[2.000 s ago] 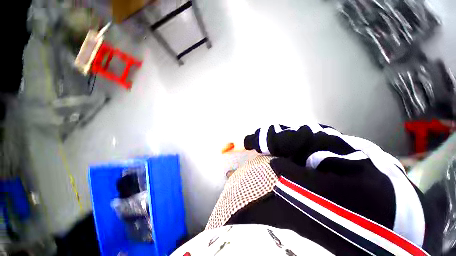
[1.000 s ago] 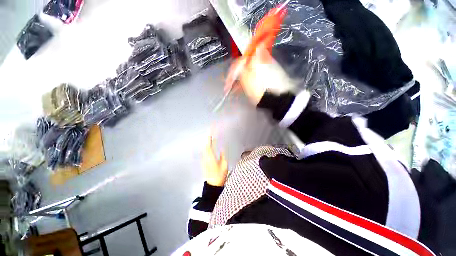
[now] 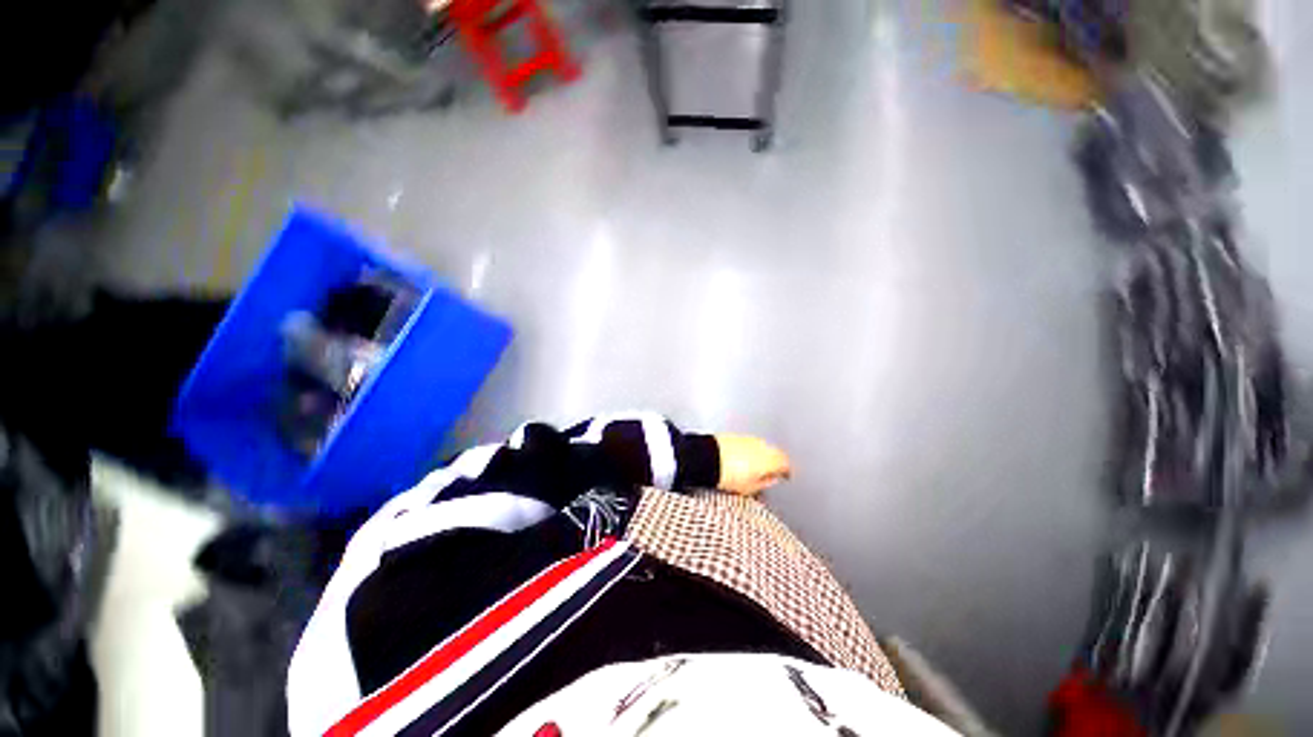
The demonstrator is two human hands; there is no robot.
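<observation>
My left hand [image 3: 753, 464] reaches in from the left in a black and white sleeve and lies in front of the checked cloth [image 3: 749, 554] at my waist. It is small and blurred; its fingers look drawn together, and I cannot tell whether it holds anything. My right hand is out of the picture. A blue plastic tote [image 3: 439, 353] stands on the floor to the left, with a few dark and greyish bagged pieces [image 3: 324, 360] inside.
Dark bagged garments [image 3: 1188, 360] lie in a long row at the right. A black metal frame [image 3: 716, 124] and a red stool [image 3: 519, 51] stand ahead. A cardboard sheet [image 3: 1030, 58] lies at the upper right. A red object [image 3: 1094, 706] is at the lower right edge.
The view has swung from the garment stacks and table back to the tote. The right hand and the red-orange scissors have left the picture; the left arm now crosses my front.
</observation>
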